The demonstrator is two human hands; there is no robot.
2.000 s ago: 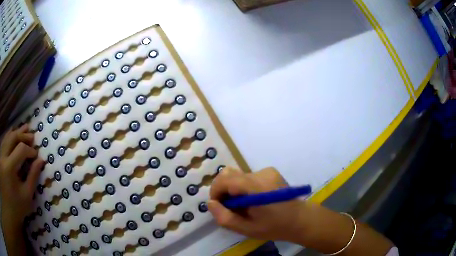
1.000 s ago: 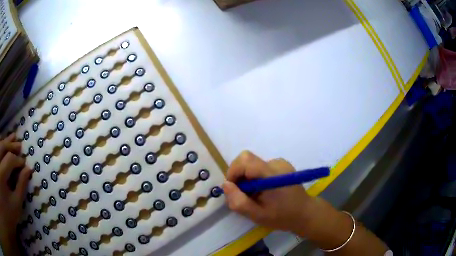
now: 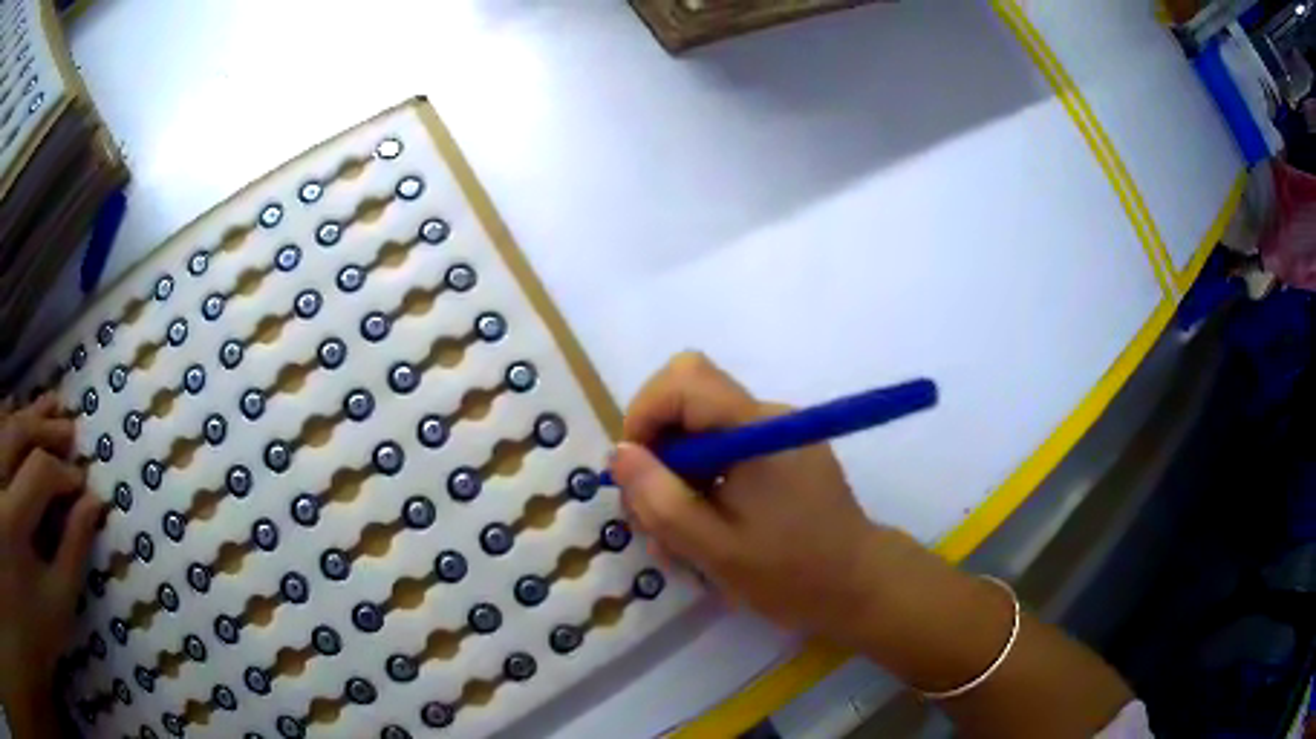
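Note:
A white board with tan edges (image 3: 523, 272) lies tilted on the table and holds rows of small round parts (image 3: 550, 430) with dark rims and silvery centres, joined in pairs by tan cutouts. My right hand (image 3: 736, 484) holds a blue pen (image 3: 830, 422), its barrel pointing right. The pen's tip is at a round part near the board's right edge; whether it touches cannot be told. My left hand (image 3: 41, 505) rests on the board's left edge, partly cut off by the picture; its fingers are bent and I cannot tell if it holds anything.
A stack of similar boards (image 3: 65, 181) stands at the upper left, with a short dark-blue pen cap (image 3: 103, 238) beside it. A brown-edged stack (image 3: 722, 20) shows at the top. Yellow tape (image 3: 1097, 137) marks the white table (image 3: 866, 246). Blue and pink items lie at the far right.
My right hand and the pen have moved up along the board's right edge, from a lower round part to a higher one. The camera view has shifted a little. My left hand stays at the left edge.

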